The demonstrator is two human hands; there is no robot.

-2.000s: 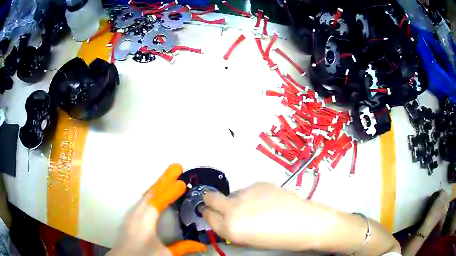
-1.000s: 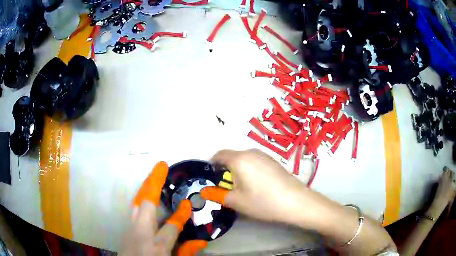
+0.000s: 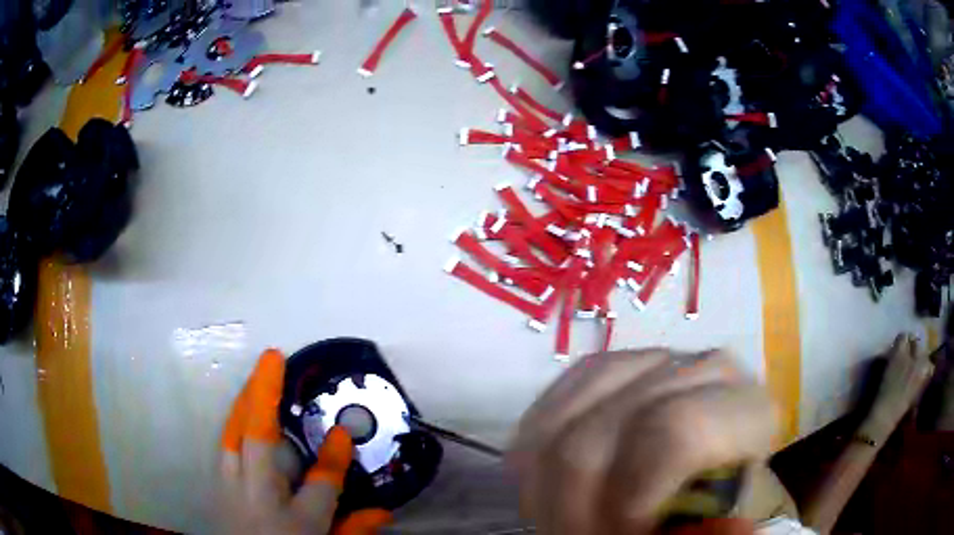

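Observation:
A black plastic housing [image 3: 408, 475] lies tilted near the bench's front edge, with a silver-white round circuit board [image 3: 388, 402] seated in it. My left hand [image 3: 282, 460], with orange finger cots, holds the housing from the left, one covered fingertip at the board's centre hole. My right hand [image 3: 638, 444], blurred, grips a screwdriver [image 3: 703, 491] by its yellow-and-black handle. The thin shaft points left and its end is at the housing's right edge, by the board. Whether the tip touches a screw cannot be told.
Red connector leads [image 3: 602, 225] lie in a loose pile mid-bench. Wired housings [image 3: 732, 188] are heaped at right rear, with small black parts [image 3: 858, 225] beyond. Other black housings [image 3: 78, 193] sit at left, loose boards [image 3: 178, 52] behind. Another person's hand [image 3: 900, 381] rests at far right.
My right hand has left the board and moved right, now with the screwdriver shaft pointing at the housing. The board now sits in the housing. The view has shifted, moving bench items left.

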